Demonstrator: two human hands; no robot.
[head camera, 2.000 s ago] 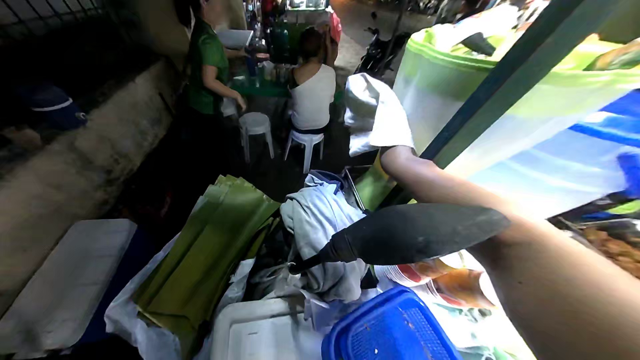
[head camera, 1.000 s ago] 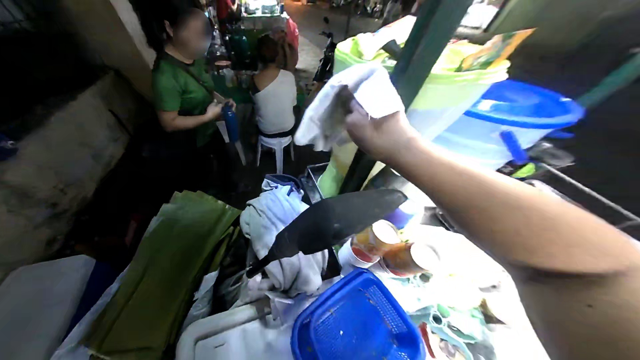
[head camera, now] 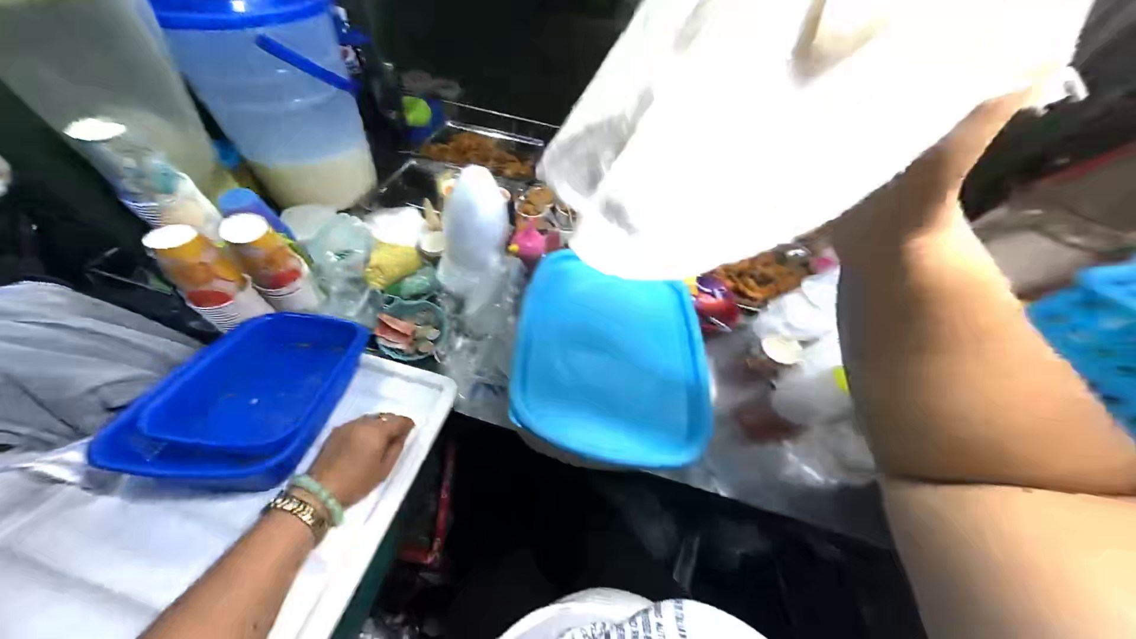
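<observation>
At the lower left, my left hand (head camera: 362, 454), with a bead bracelet and a gold-coloured watch, rests with curled fingers on the rim of a white lid (head camera: 424, 390). Beside it lies a blue plastic basket or tray (head camera: 244, 390). My right hand (head camera: 963, 155) is raised at the upper right and grips a white cloth (head camera: 754, 133), which hides most of its fingers. Below the cloth, on the counter, stands a container with a light-blue lid (head camera: 612, 359).
Printed paper cups (head camera: 200, 271) stand behind the blue basket. Farther back is a blue-rimmed bucket (head camera: 280, 98) of pale liquid. A bowl with money (head camera: 410, 328), bagged goods and trays of fried food (head camera: 479, 151) crowd the counter. Gray cloth (head camera: 80, 355) lies at left.
The view has swung right, to the counter. My left hand has come into view. My right hand still holds the white cloth, now spread larger in view; the dark blade-shaped thing is out of view.
</observation>
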